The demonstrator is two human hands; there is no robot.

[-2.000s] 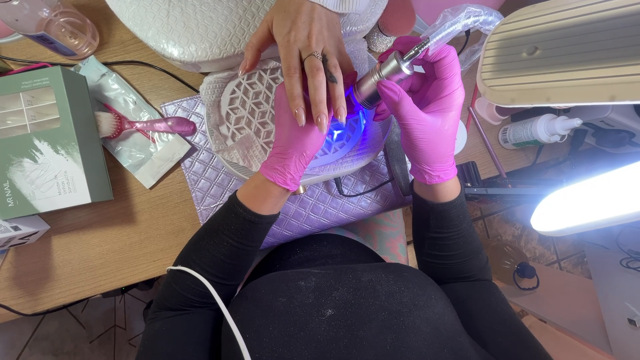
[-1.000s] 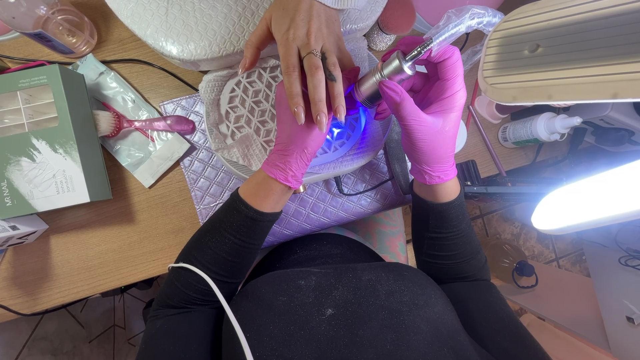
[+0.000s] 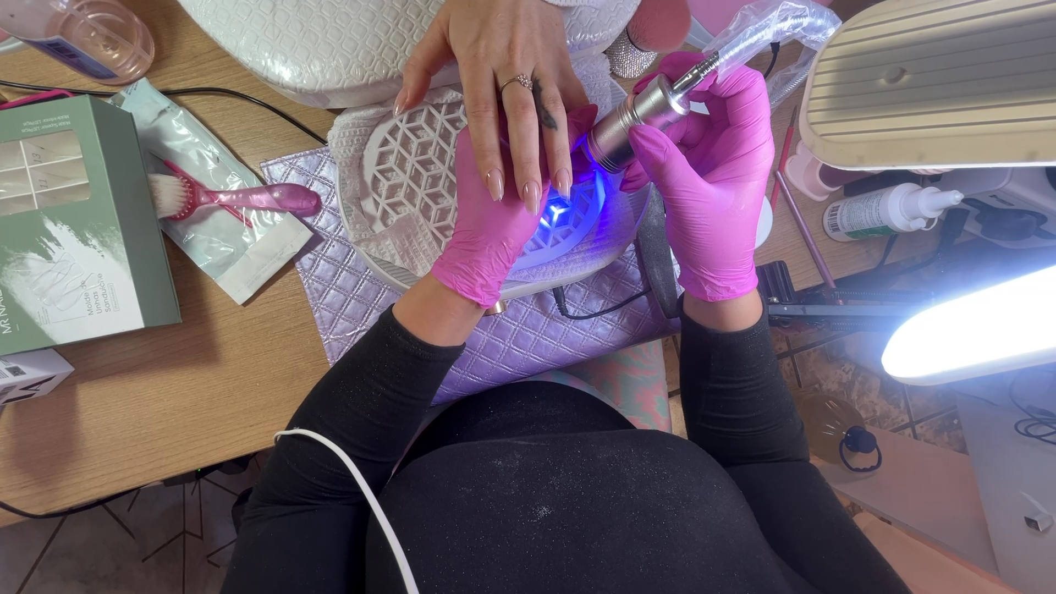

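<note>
My left hand, in a pink glove, is under another person's hand, which wears a ring and has long nails. Its fingers are mostly hidden beneath that hand. In my pink-gloved right hand is a silver cylindrical lamp on a flexible metal neck wrapped in clear plastic. It shines blue light down beside the other person's fingertips. Both hands are above a white nail dust collector with a geometric grille and a white cloth around it. A lilac quilted mat lies underneath.
A green box, a pink-handled brush and a foil packet occupy the left side. A padded white armrest is at the back. At right are a white squeeze bottle, a bright lamp and a beige lamp housing.
</note>
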